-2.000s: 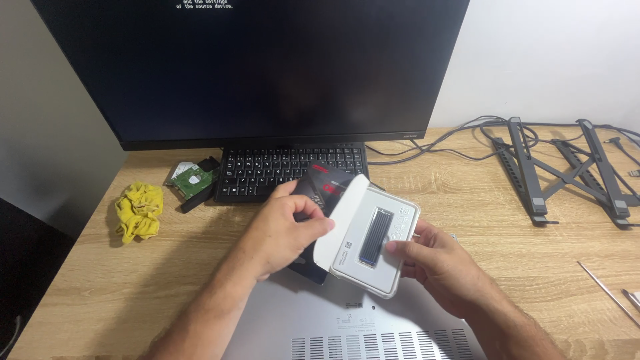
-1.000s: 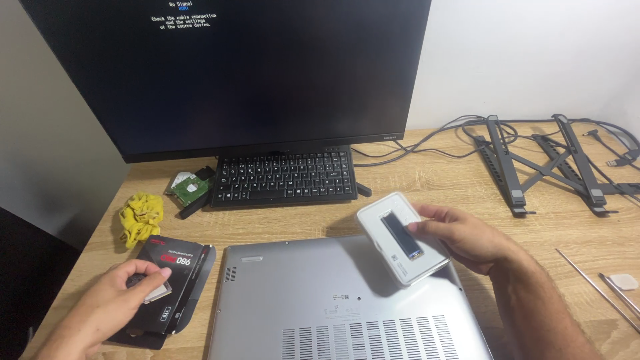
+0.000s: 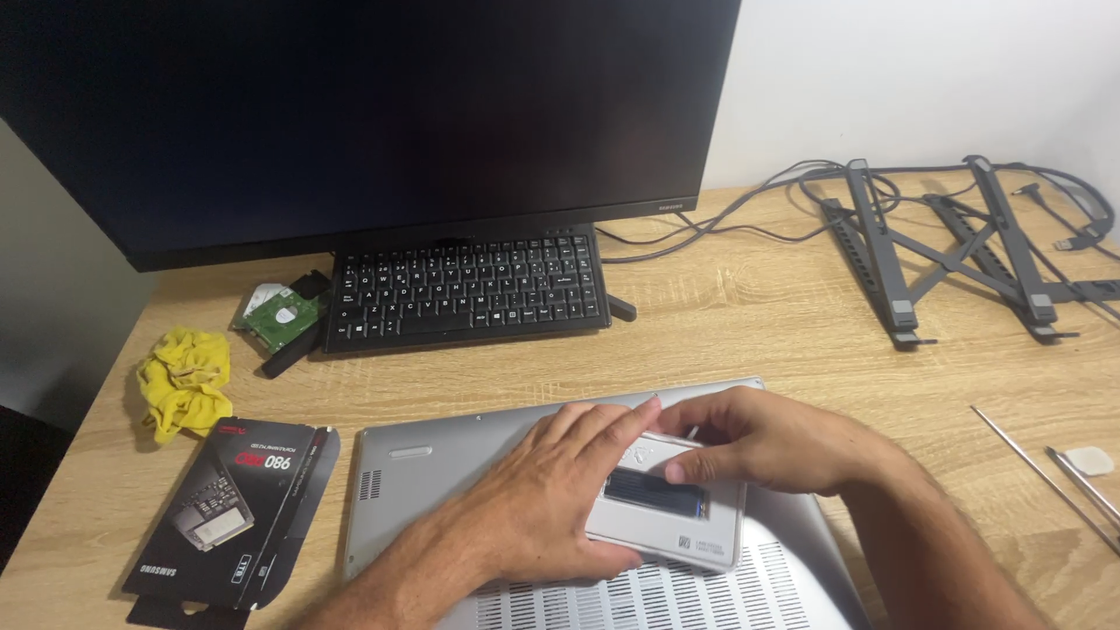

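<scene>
Both hands are on a white plastic tray (image 3: 643,532) that holds an M.2 solid-state drive (image 3: 654,493). My left hand (image 3: 560,490) grips the tray's left side, its fingers reaching over the upper corner. My right hand (image 3: 752,437) pinches the upper right part, thumb on top beside the drive, its other fingers partly hidden behind the edge. Beneath the tray lies a silver laptop (image 3: 437,455), bottom cover up, with vent slots toward me. To its left rests the black Samsung drive box (image 3: 227,516), with a flap out at its near end.
A monitor (image 3: 394,114) stands behind a black keyboard (image 3: 464,293). At the left are a hard drive with a green circuit board (image 3: 284,319) and a crumpled yellow cloth (image 3: 185,381). A folding laptop stand (image 3: 945,254), cables (image 3: 744,206) and thin metal tools (image 3: 1041,477) occupy the right.
My left hand has left the black box on the table at left and moved right onto the tray. The tray, held up by my right hand before, is now lower over the laptop.
</scene>
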